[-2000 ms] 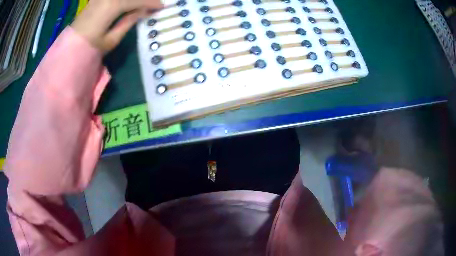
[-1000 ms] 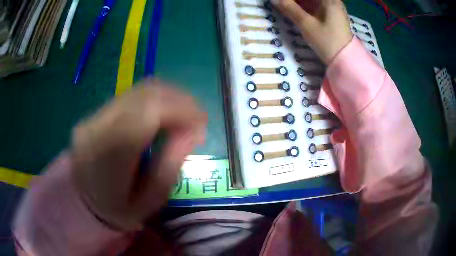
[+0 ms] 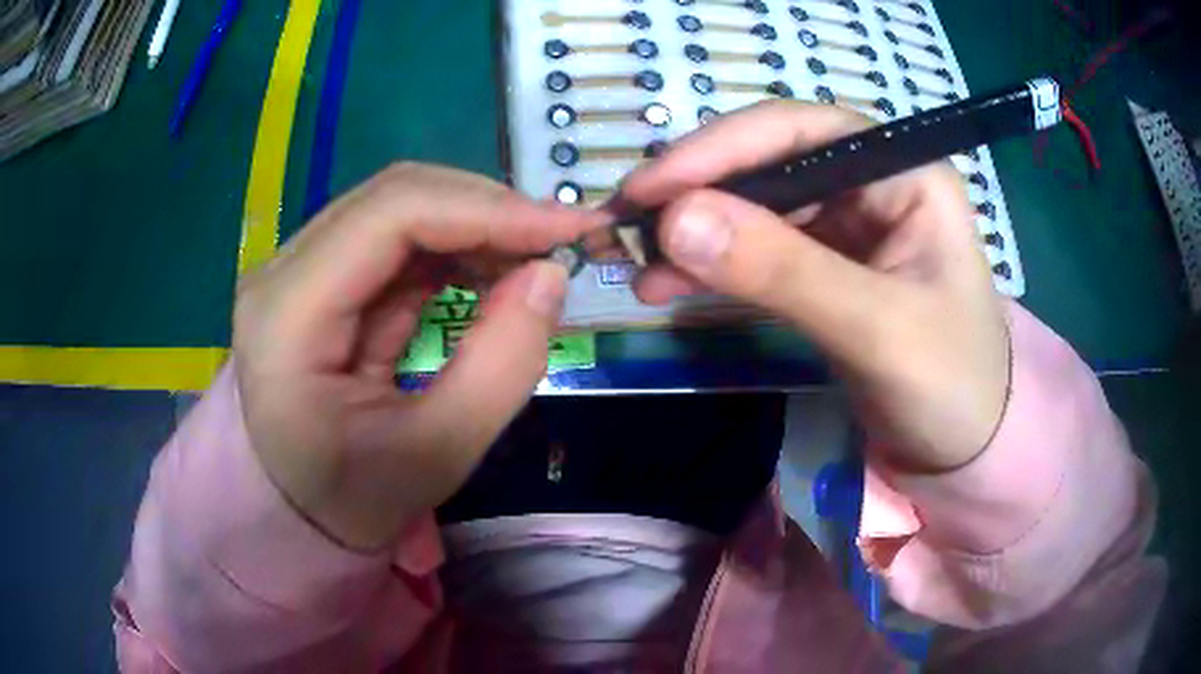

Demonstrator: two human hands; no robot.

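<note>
My left hand [image 3: 382,329] pinches a small round speaker unit [image 3: 568,257] between thumb and forefinger. My right hand [image 3: 843,250] holds a thick black test probe [image 3: 882,155] with small pale marks. Its silver tip end is at or very near the speaker unit; contact is partly hidden by the fingertips. A red probe lead [image 3: 1081,129] shows at the probe's far end. Behind the hands lies the white foam tray [image 3: 527,105] with rows of tan dumbbell slots, most ends in view holding dark-rimmed discs. Both hands cover part of its near side.
The green area sign [image 3: 569,350] is at the bench edge, partly behind my left hand. Yellow tape [image 3: 274,145] and blue tape [image 3: 332,119] run left of the tray. A blue pen [image 3: 206,66], a white pen [image 3: 163,29] and stacked sheets [image 3: 66,79] lie far left; a perforated strip [image 3: 1166,184] far right.
My right hand has left the tray and come back holding the probe. My left hand has moved inward and now holds a speaker unit. The tray appears higher in view.
</note>
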